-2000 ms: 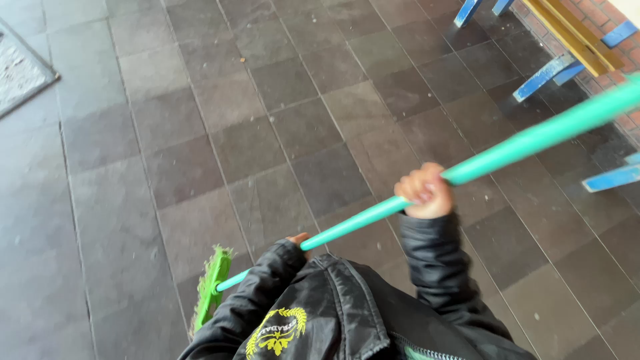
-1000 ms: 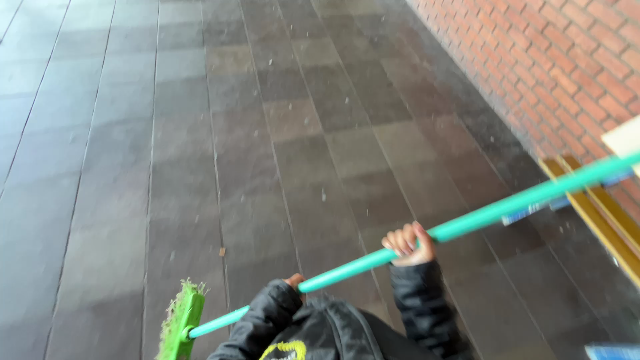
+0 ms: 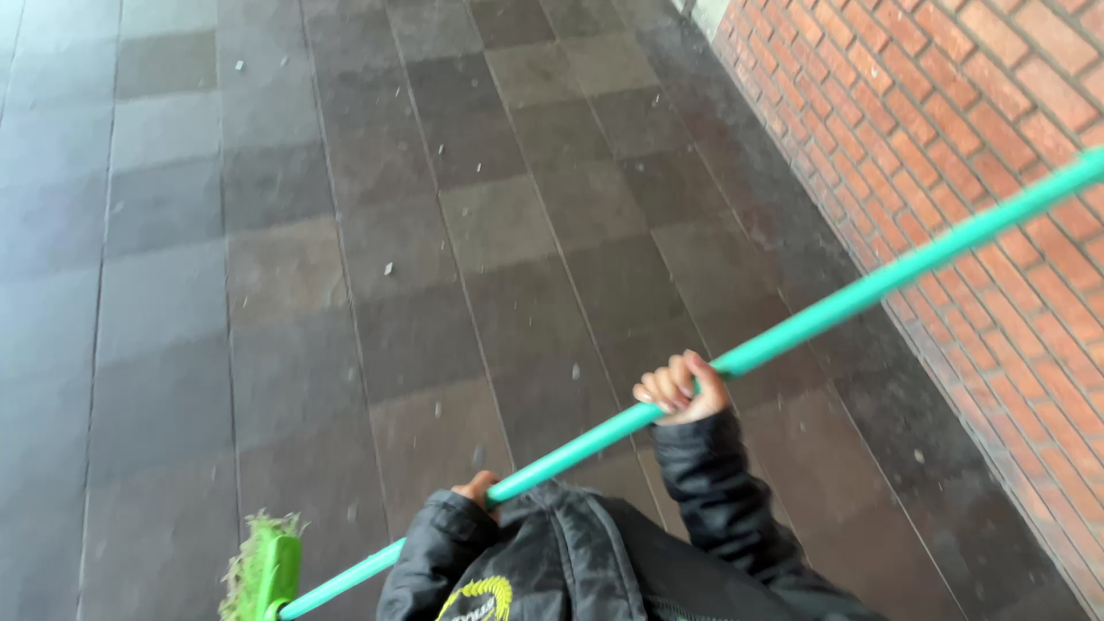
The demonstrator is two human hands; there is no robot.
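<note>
A broom with a turquoise handle runs diagonally across the view, from lower left to the upper right edge. My right hand is closed around the handle right of the middle. Lower down, close to my jacket, my left hand grips the same handle, partly hidden by its dark sleeve. The green broom head, with frayed light green bristles, is at the bottom left; its lower part is cut off by the frame.
Dark grey and brown floor tiles fill most of the view, with small pale bits scattered on them. A red brick wall stands along the right side, with a darker floor strip at its foot.
The view has shifted: the bench seen earlier at the right is out of view and more brick wall shows. Both hands still hold the broom handle.
</note>
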